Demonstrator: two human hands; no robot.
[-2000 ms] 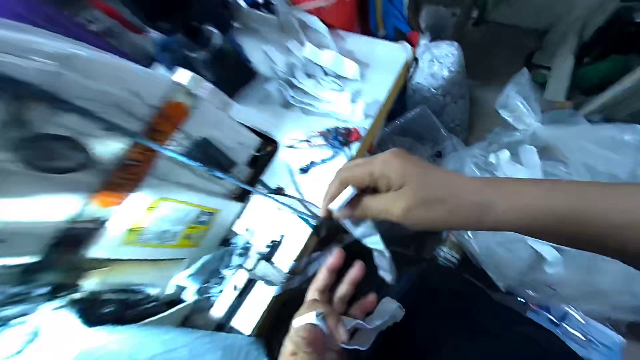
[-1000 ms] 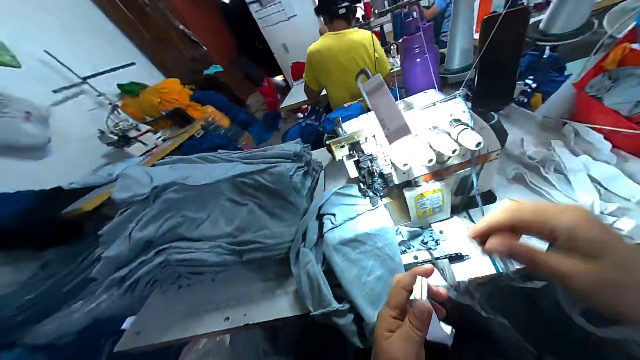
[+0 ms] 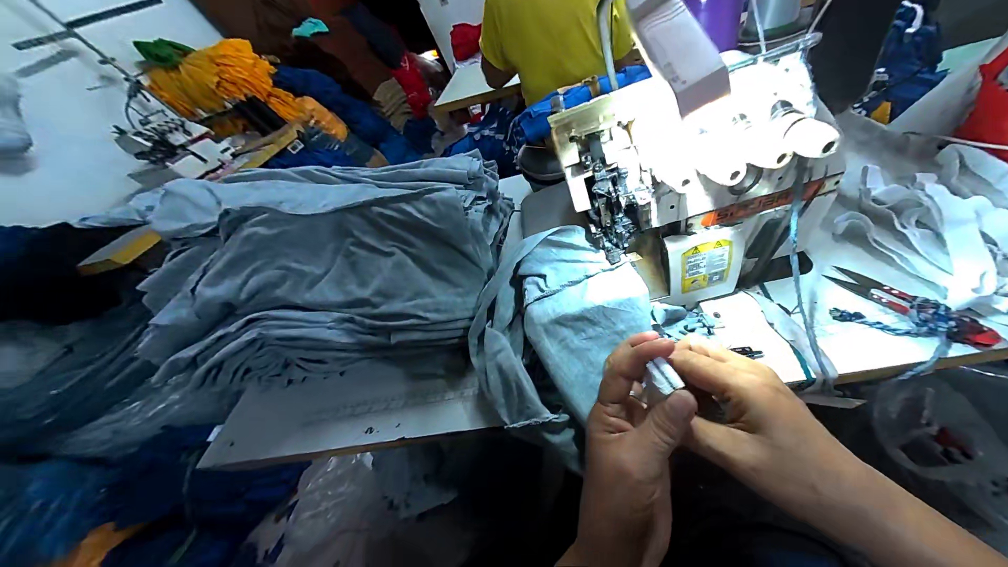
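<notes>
A small folded white fabric strip [image 3: 664,376] is pinched between the fingers and thumb of my left hand [image 3: 634,433]. My right hand [image 3: 740,402] meets it from the right, its fingertips at the strip; whether they grip it is hard to tell. Both hands are in front of an overlock sewing machine [image 3: 693,165]. Light blue-grey fabric [image 3: 587,307] lies bunched under the machine's needle area, just behind my left hand. To the left is a thick stack of grey fabric pieces [image 3: 354,268].
Scissors [image 3: 906,303] with cord wrapped on the handles lie on the table at right, near a heap of white strips [image 3: 929,220]. A person in a yellow shirt [image 3: 547,47] is beyond the machine. A plastic bag [image 3: 937,425] hangs below the table edge at right.
The view has swung left, toward the machine and grey stack, since the first frame. My right hand, apart from my left one second ago, has come in against it at the white strip.
</notes>
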